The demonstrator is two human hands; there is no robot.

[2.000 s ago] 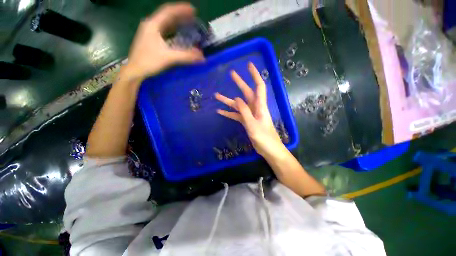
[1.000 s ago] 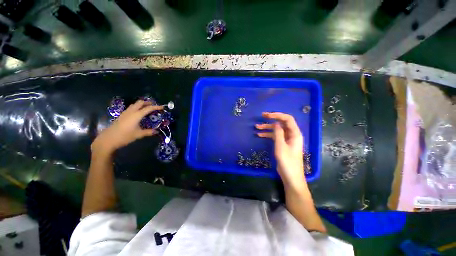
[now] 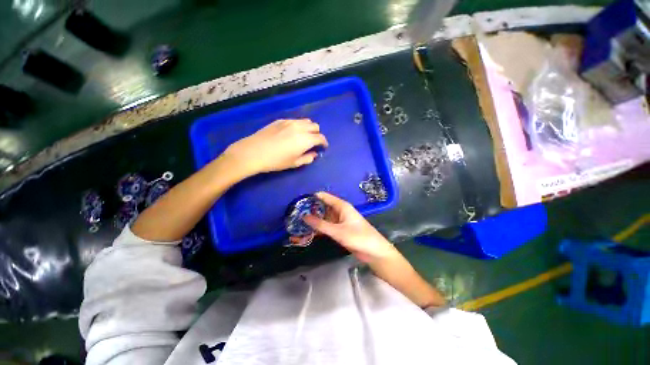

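My right hand (image 3: 347, 228) grips a round board unit (image 3: 305, 216) over the near edge of the blue tray (image 3: 249, 228). The unit has a bluish, wired face and a dark rim; a thumb lies across it. My left hand (image 3: 281, 146) is palm down over the tray's middle with its fingers curled. A small dark bit shows at its fingertips, but whether it is held is unclear. Small metal parts (image 3: 373, 187) are heaped in the tray's near right corner. One small ring (image 3: 358, 118) lies near the tray's right wall.
Several round units (image 3: 132, 187) lie on the black mat left of the tray, partly behind my left arm. Metal rings (image 3: 426, 160) are scattered right of the tray. Beyond are cardboard (image 3: 499, 135) and a clear plastic bag (image 3: 554, 114). Another unit (image 3: 163, 59) and black cylinders (image 3: 51, 70) stand on the green conveyor.
My left hand has moved from the units at the left to the tray's middle. My right hand, empty before, now grips a round unit at the tray's near edge. The view has turned.
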